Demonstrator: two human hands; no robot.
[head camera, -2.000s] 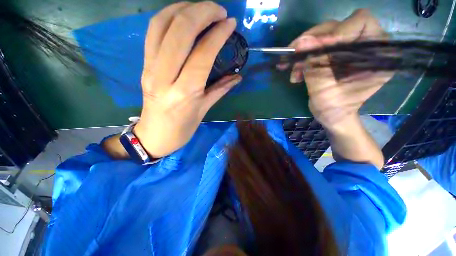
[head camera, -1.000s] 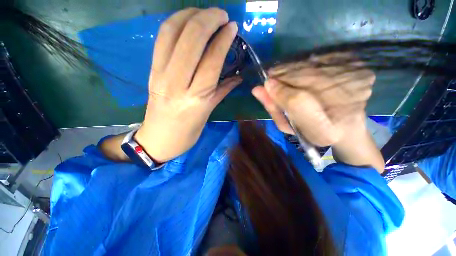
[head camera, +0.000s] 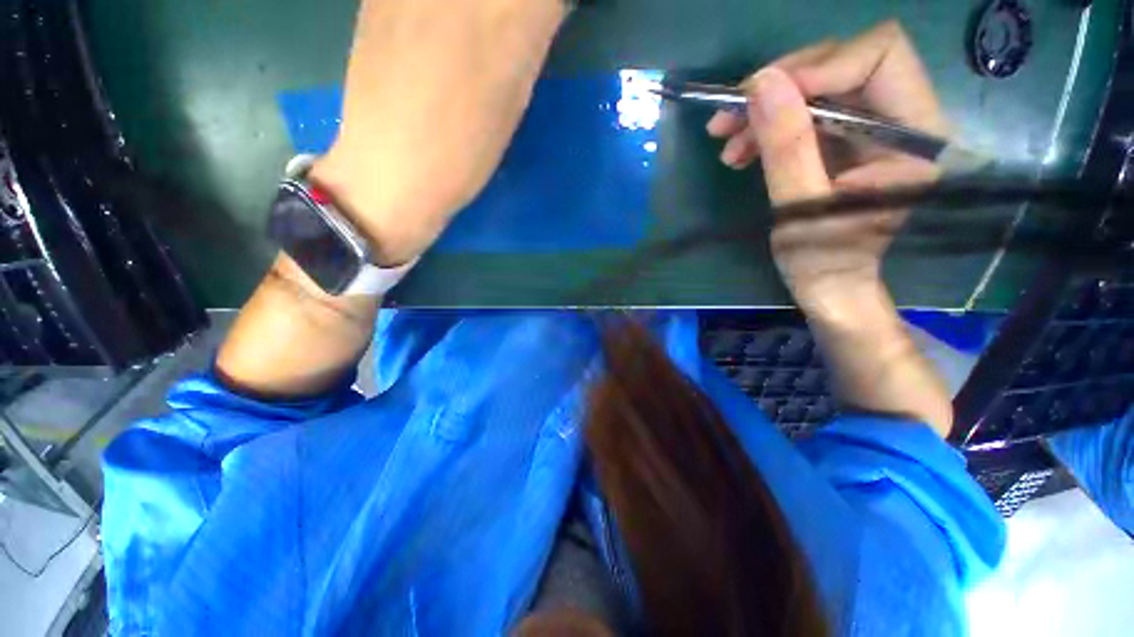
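Note:
My left hand (head camera: 454, 75) reaches up past the top edge of the picture; its fingers are cut off, so I cannot tell what they hold. A watch is on that wrist. My right hand (head camera: 827, 143) holds thin metal tweezers (head camera: 734, 95) like a pen. Their tip is at the top right part of the blue backing sheet (head camera: 560, 187), by a bright glossy patch with small white dots. My left forearm covers part of the sheet.
A round black plastic part (head camera: 1001, 37) lies on the green bench (head camera: 734, 268) at the upper right. Black trays stand at the left (head camera: 75, 199) and right (head camera: 1057, 336). Strands of hair hang across the view.
My left hand has moved up out of the picture, and the round black part it held is no longer visible. My right hand has turned the tweezers toward the sheet.

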